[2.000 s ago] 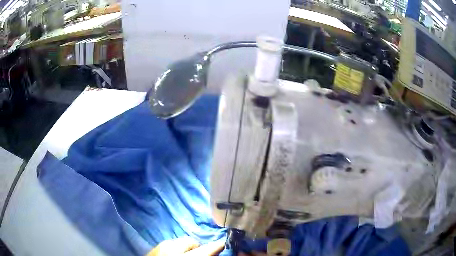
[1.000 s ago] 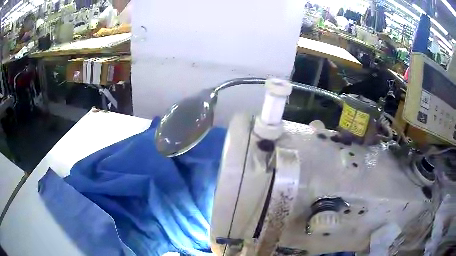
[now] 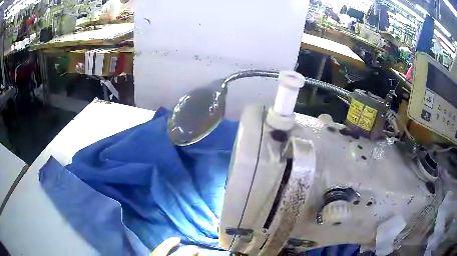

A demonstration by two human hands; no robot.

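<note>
The blue garment (image 3: 145, 175) lies bunched on the white table left of and behind the sewing machine head (image 3: 250, 185). A paler blue flap (image 3: 82, 205) lies at its left side. A little blue cloth also shows below the machine head at the bottom edge. My left hand (image 3: 173, 248) is cut off by the bottom edge; only parts of its fingers show on the cloth, in the bright lamp light. What its fingertips do is hidden. My right hand is not in view. The needle and presser foot are out of the picture.
A gooseneck lamp (image 3: 198, 116) hangs over the cloth. A white thread post (image 3: 287, 97) stands atop the machine, and a dial (image 3: 335, 211) sits on its face. A control panel (image 3: 436, 97) is at upper right. A pale partition (image 3: 215, 37) stands behind the white table (image 3: 75, 130).
The view tilted up, then slightly down again, and shifted left, so the machine sits further right. My left hand showed more at first, nearly left the picture, and now shows slightly. The garment lies much the same.
</note>
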